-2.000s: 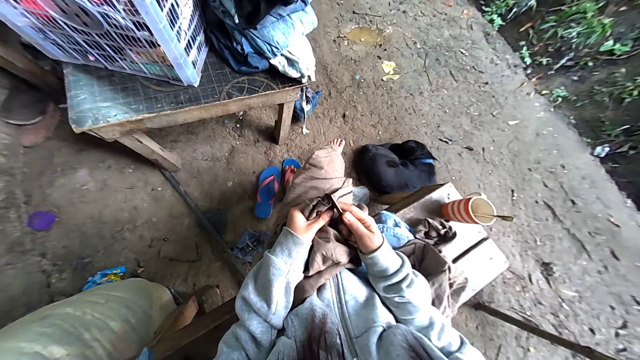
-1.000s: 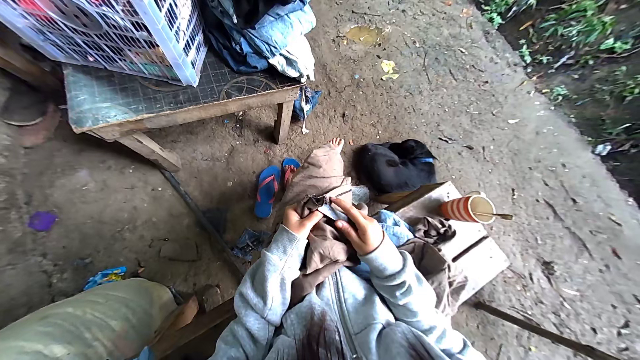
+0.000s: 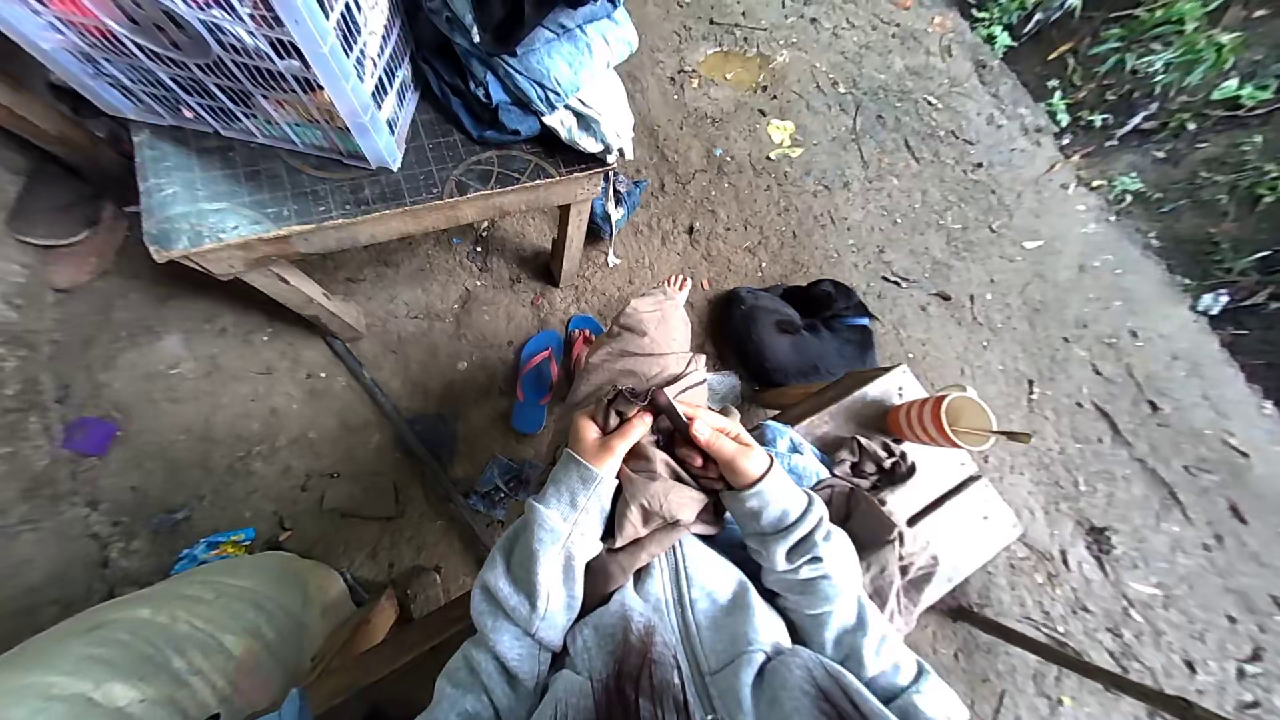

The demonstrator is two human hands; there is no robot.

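Observation:
Brown cloth (image 3: pixel 655 480) lies across my lap and reaches over one leg toward a bare foot. My left hand (image 3: pixel 605 440) grips a bunched, dark edge of it between thumb and fingers. Close by on the right, my right hand (image 3: pixel 725 448) pinches a dark strip that stands up from the cloth; whether the strip is part of the cloth or a separate thing, I cannot tell. Light blue denim (image 3: pixel 790 452) shows beside my right wrist, and more brown cloth (image 3: pixel 880 520) hangs over the wooden bench.
A striped mug (image 3: pixel 930 420) with a spoon stands on the wooden bench (image 3: pixel 975 530) at right. A black dog (image 3: pixel 795 335) lies curled beyond it. Blue flip-flops (image 3: pixel 538 380) are on the dirt ground. A low table (image 3: pixel 400 220) bears a plastic crate (image 3: pixel 340 80) and a clothes pile (image 3: pixel 530 75).
My right hand had its fingers spread over the cloth one second ago; now they are curled in around the dark strip. My left hand has stayed on the cloth.

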